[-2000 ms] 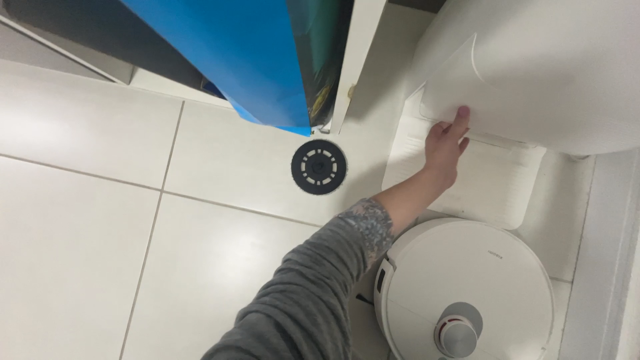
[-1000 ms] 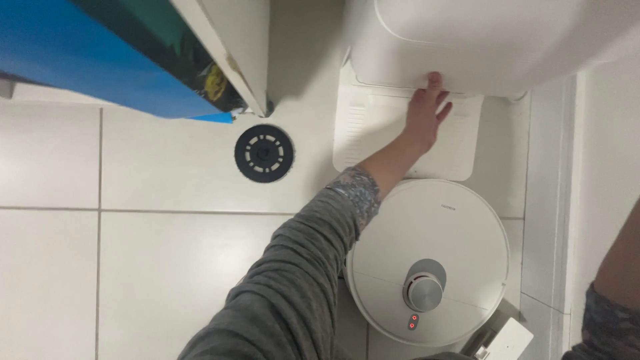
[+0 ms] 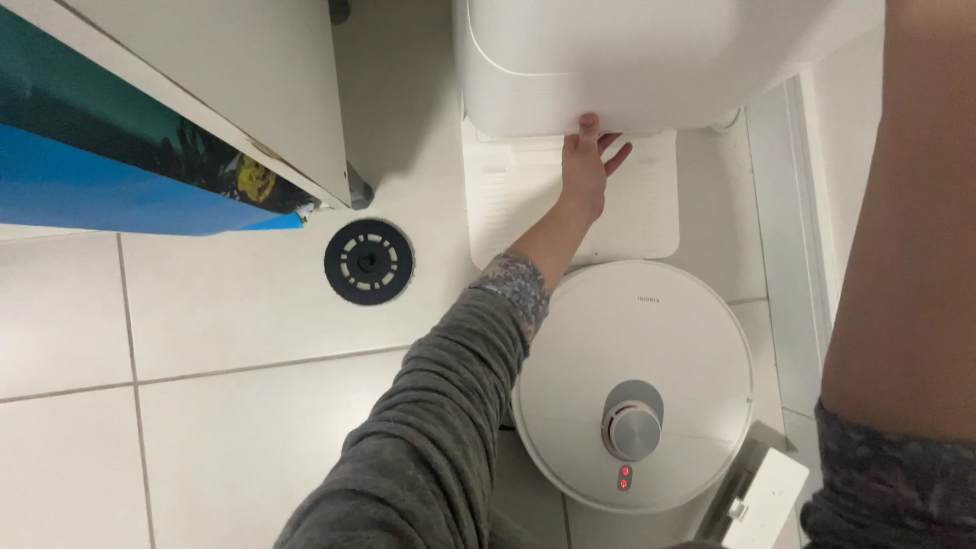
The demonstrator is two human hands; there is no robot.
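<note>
My left hand reaches up to the lower front edge of a white docking station. Its thumb lies on the front face, and its fingers are near the underside, partly hidden. Beneath the hand is the station's white ribbed base plate. A round white robot vacuum sits just below the plate, two red lights glowing on its top. On the floor to the left lies a round black mop pad holder. Of my right arm only the forearm shows at the right edge; the hand is out of view.
A white cabinet panel with a blue and green printed sheet stands at upper left. A white dustbin-like part lies at the vacuum's lower right. The wall's skirting runs along the right side, beside the tiled floor.
The view has shifted. My left hand stays at the station's lower front edge. My right forearm has come into view at the right, as has the white part beside the vacuum.
</note>
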